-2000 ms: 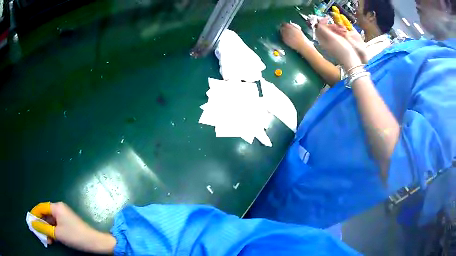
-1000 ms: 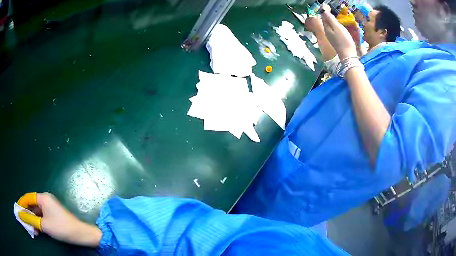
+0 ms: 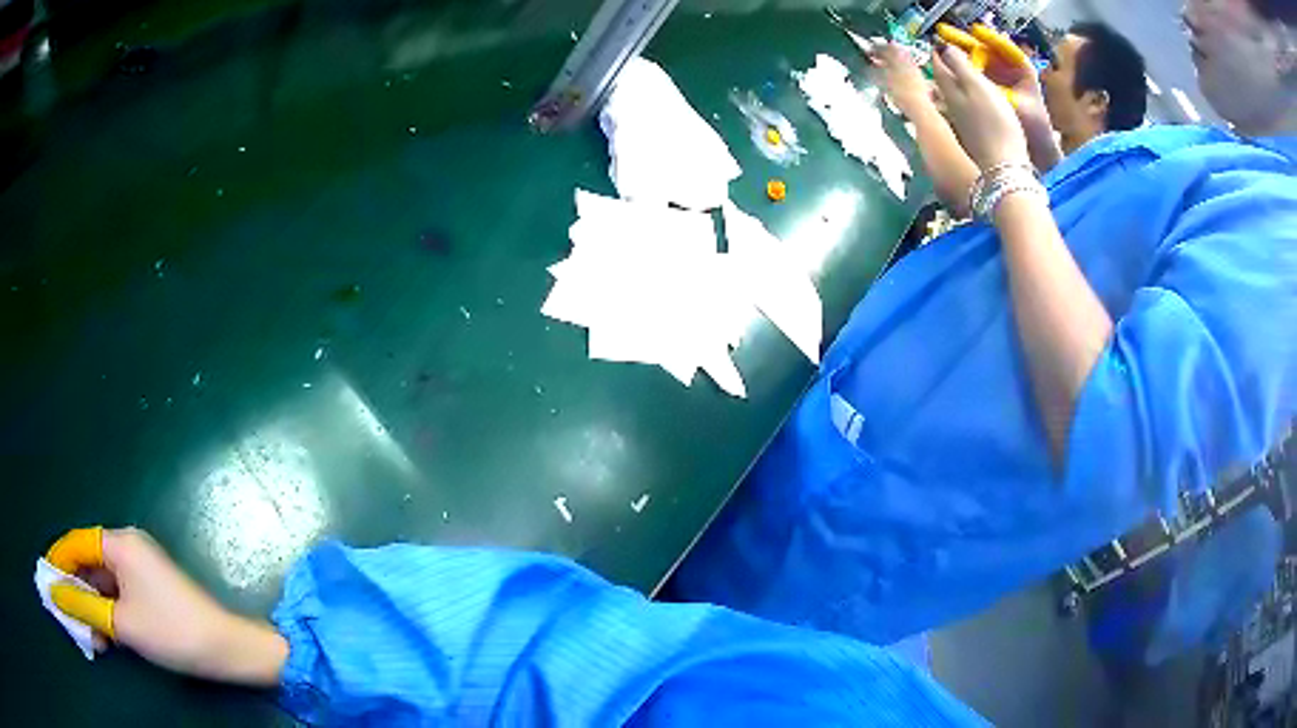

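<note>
My right hand (image 3: 157, 603) is at the lower left, its blue sleeve reaching in from the bottom. Yellow finger cots (image 3: 83, 609) cover its thumb and a fingertip. They pinch a folded white wipe (image 3: 63, 603) at the picture's left edge, over the dark green mat. The wipe's far side is cut off from sight by the fingers, and I cannot tell whether it touches anything. My left hand is not in view.
A jagged stack of white wipes (image 3: 647, 292) lies on the green mat (image 3: 356, 256), beside a metal post (image 3: 605, 57). Orange finger cots (image 3: 775, 191) lie beyond. A co-worker in a blue smock (image 3: 981, 413) stands close at right, hands raised. Another person is behind.
The view has shifted slightly, and my right hand sits a little further left and higher, still pinching the wipe. The co-worker's hands have come together and risen off the bench.
</note>
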